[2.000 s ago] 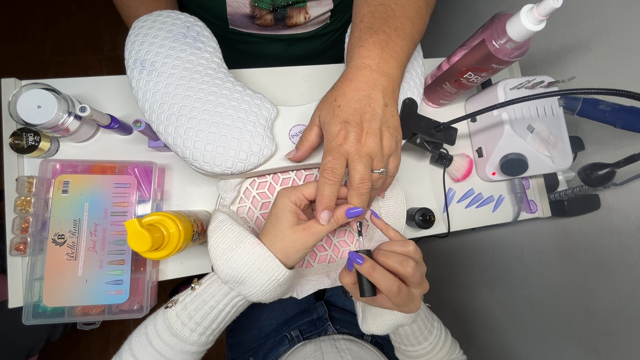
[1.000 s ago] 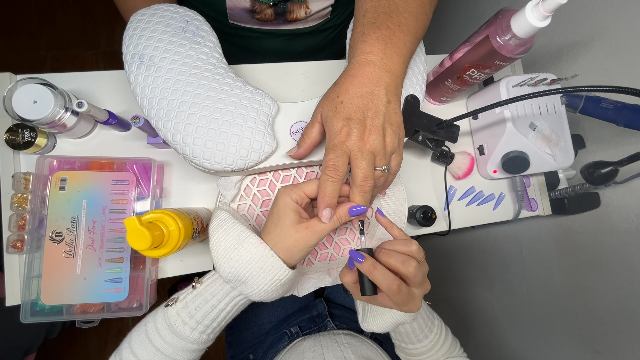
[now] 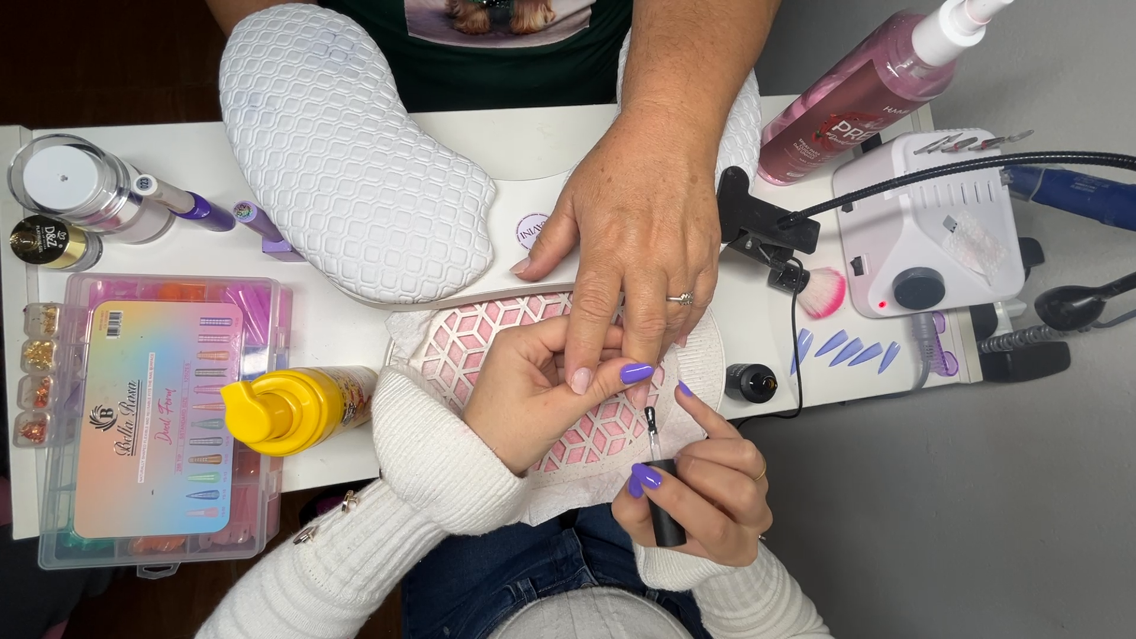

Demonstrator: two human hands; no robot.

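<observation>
My left hand [image 3: 559,382] grips a finger of another person's hand [image 3: 643,231], its thumb lying across near that person's fingertips. In my right hand [image 3: 710,488] is the black cap of a nail polish brush [image 3: 664,515], with the bristles pointing up toward the held fingers. My right index finger is stretched out beside the other person's fingertips. Below the hands lies a pink and white patterned pad [image 3: 590,439] on white tissue. An uncapped-looking black polish bottle [image 3: 751,382] stands to the right. The other hand wears a ring, and its remaining fingers are partly hidden.
A white textured armrest [image 3: 355,169] spans the back. At left are a yellow pump bottle [image 3: 284,413], a clear nail-form case [image 3: 160,426] and a lidded jar [image 3: 80,191]. At right stand a pink spray bottle [image 3: 856,98], a nail drill unit [image 3: 932,231], a clamp [image 3: 754,213] and lilac nail tips [image 3: 852,348].
</observation>
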